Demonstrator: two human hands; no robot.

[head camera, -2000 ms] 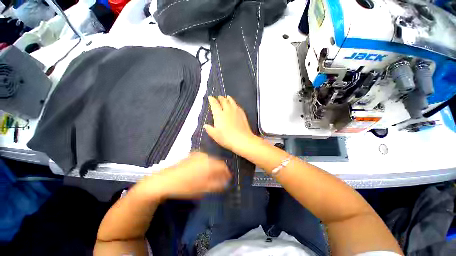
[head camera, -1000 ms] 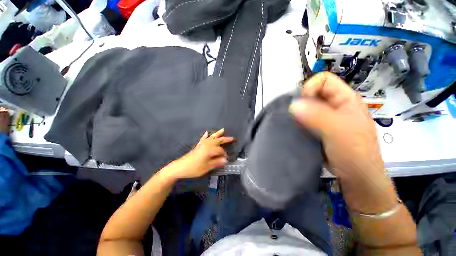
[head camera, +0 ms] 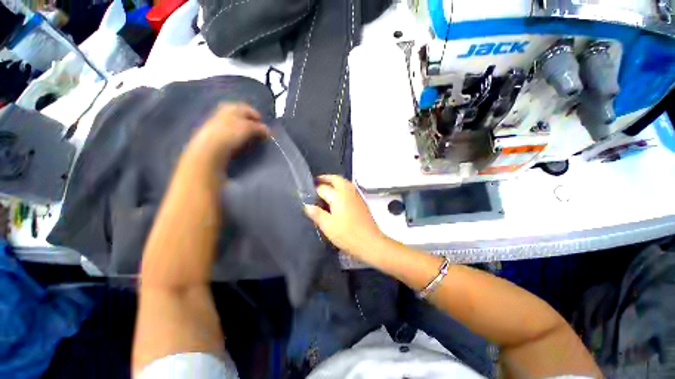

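A dark grey fabric panel (head camera: 259,192) with a pale stitched edge hangs between my hands, over the stack and the table's front edge. My left hand (head camera: 233,129), slightly blurred, holds its upper end. My right hand (head camera: 342,215) pinches the stitched edge near its other end. The stack of grey panels (head camera: 111,163) lies at the left, partly covered by the held panel and my left arm. A long grey strip (head camera: 320,89) with pale stitch lines lies behind my right hand, running back to a crumpled grey piece (head camera: 255,26).
The white and blue JACK overlock machine (head camera: 481,89) stands at the right, with a dark inset plate (head camera: 455,202) in front of it. A grey box (head camera: 33,152) and small tools (head camera: 22,215) are at the left. Crumpled grey cloth (head camera: 644,303) is low right.
My right hand has moved left from in front of the machine, bringing the panel with it. My left hand has moved up from the front edge and now holds the panel's upper end.
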